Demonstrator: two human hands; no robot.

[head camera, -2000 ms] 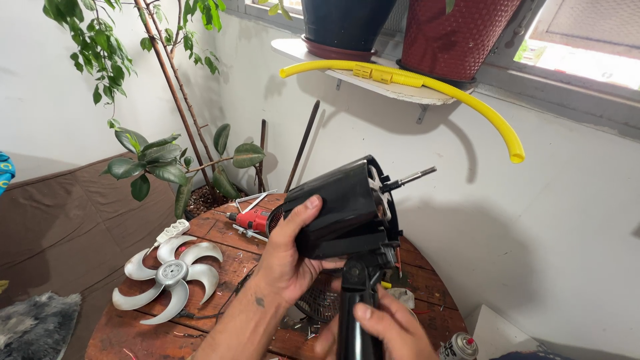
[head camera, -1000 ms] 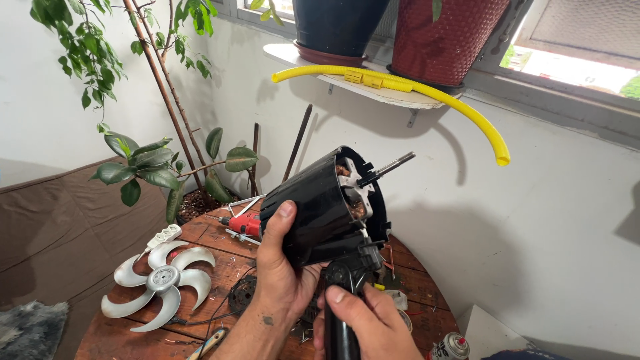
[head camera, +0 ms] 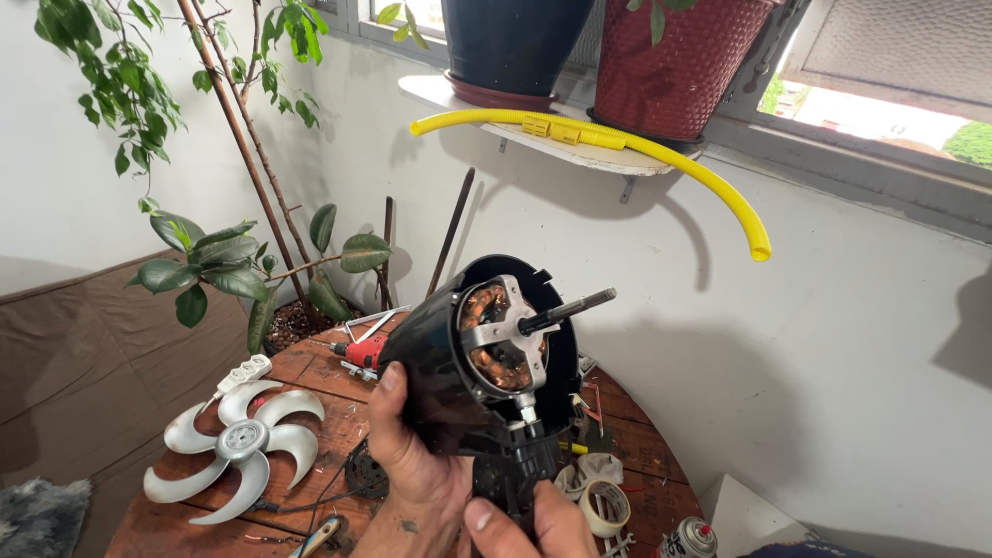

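Observation:
My left hand [head camera: 418,442] grips the black plastic housing of a fan motor [head camera: 434,356] from below, its thumb along the side. Inside the housing's open front show the metal motor bracket [head camera: 496,333], copper windings [head camera: 500,368] and a threaded steel shaft [head camera: 573,308] pointing right and slightly up. Below the motor, my right hand [head camera: 527,523] holds the black neck joint [head camera: 515,469] with thumb and fingers. The lower part of the neck is hidden by my hands. A grey fan blade [head camera: 242,442] lies on the round wooden table to the left.
On the wooden table [head camera: 310,418] lie a red drill [head camera: 364,351], a white power strip [head camera: 244,373], a masking tape roll [head camera: 604,508], a brush [head camera: 318,537] and cables. A spray can [head camera: 690,539] stands at right. A yellow corrugated hose [head camera: 721,186] rests on the wall shelf [head camera: 573,145] beside plant pots.
The motor housing has turned so its open front faces me more, showing the windings and bracket. Both hands still hold the assembly.

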